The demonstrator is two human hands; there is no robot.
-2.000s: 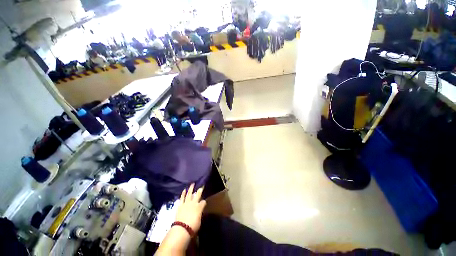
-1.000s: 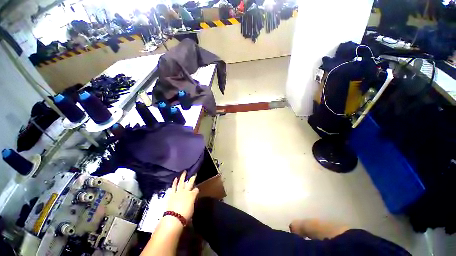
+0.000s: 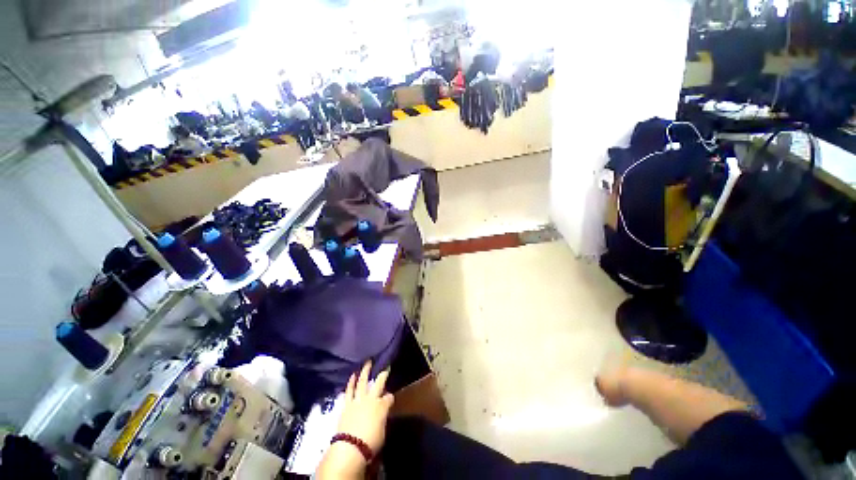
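My left hand [image 3: 366, 405], with a red bead bracelet, lies with its fingers spread at the near edge of a dark purple fabric pile [image 3: 328, 328]. It touches the pile and grips nothing visible. My right hand [image 3: 615, 384] is out over the floor at the right, bare and blurred, away from the work; its fingers cannot be made out. The white-grey overlock machine [image 3: 211, 422] stands at the lower left, its silver tension dials showing. Its needle area is not clearly visible.
Thread cones [image 3: 225, 253] with blue tips stand behind the machine and on the white table. Brownish-grey cloth [image 3: 371, 187] drapes over the table. An open cardboard box [image 3: 422, 398] sits beside the pile. A blue bin [image 3: 760, 328] and a black round-based stand [image 3: 662, 328] are at the right.
My right hand and forearm have come further into view at the lower right. My left hand stays at the pile's edge. The camera view has shifted slightly.
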